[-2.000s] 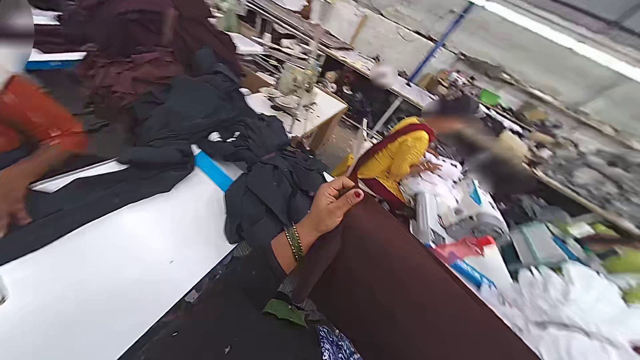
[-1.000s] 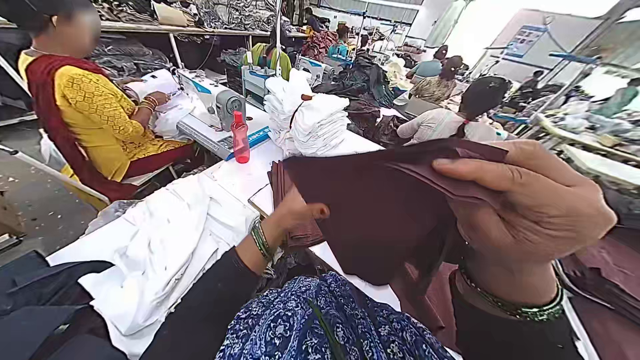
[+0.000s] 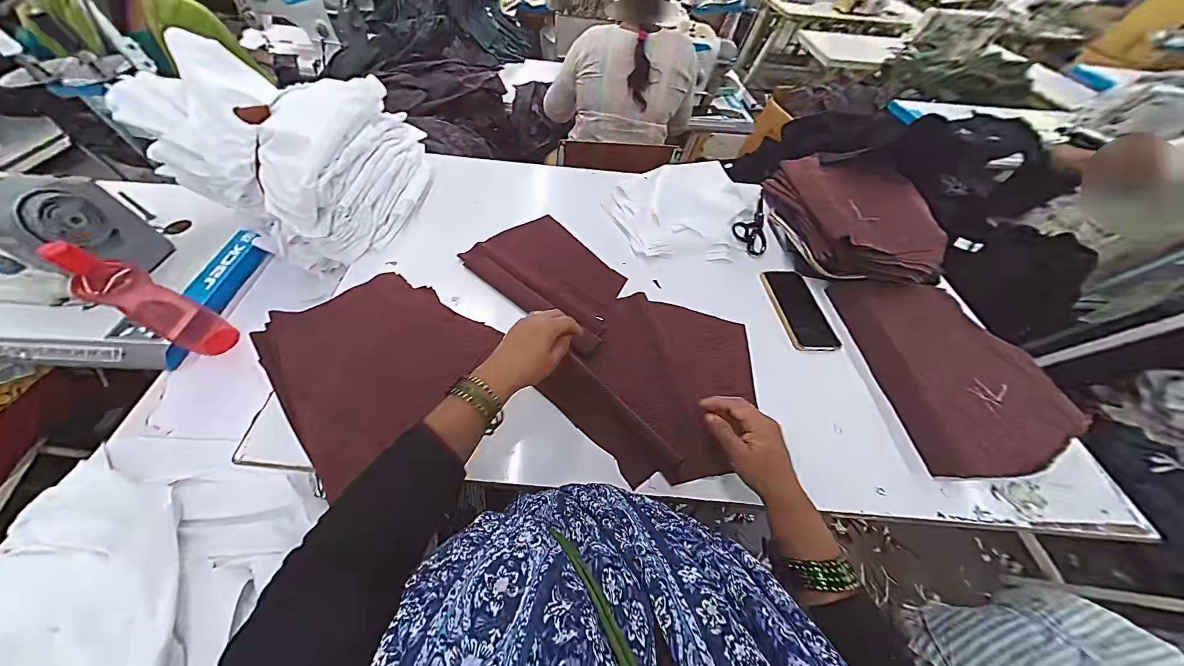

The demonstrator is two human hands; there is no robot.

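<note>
Several maroon fabric pieces lie on a white table (image 3: 823,462). With fingertips pinched on the edge of a folded maroon piece (image 3: 610,407), my left hand (image 3: 532,351) is at the middle of the table. My right hand (image 3: 754,444), fingers loosely curled, touches or hovers at the right edge of a maroon piece (image 3: 712,351); contact is hard to tell. Another folded maroon piece (image 3: 546,264) lies beyond them. A stack of maroon pieces (image 3: 370,370) is left of my left hand. Farther right are a long maroon piece (image 3: 953,388) with a chalk mark and a maroon stack (image 3: 860,217).
A smartphone (image 3: 800,311), black scissors (image 3: 751,227) and white fabric pieces (image 3: 680,208) lie beyond my right hand. A tied white fabric bundle (image 3: 305,166) and a red bottle (image 3: 148,301) are at the left, near a sewing machine (image 3: 83,227). A person (image 3: 629,79) sits past the table.
The maroon fabric that both hands held up a second ago is down on the table. My right hand has let go of it and lowered. The view has swung right and down.
</note>
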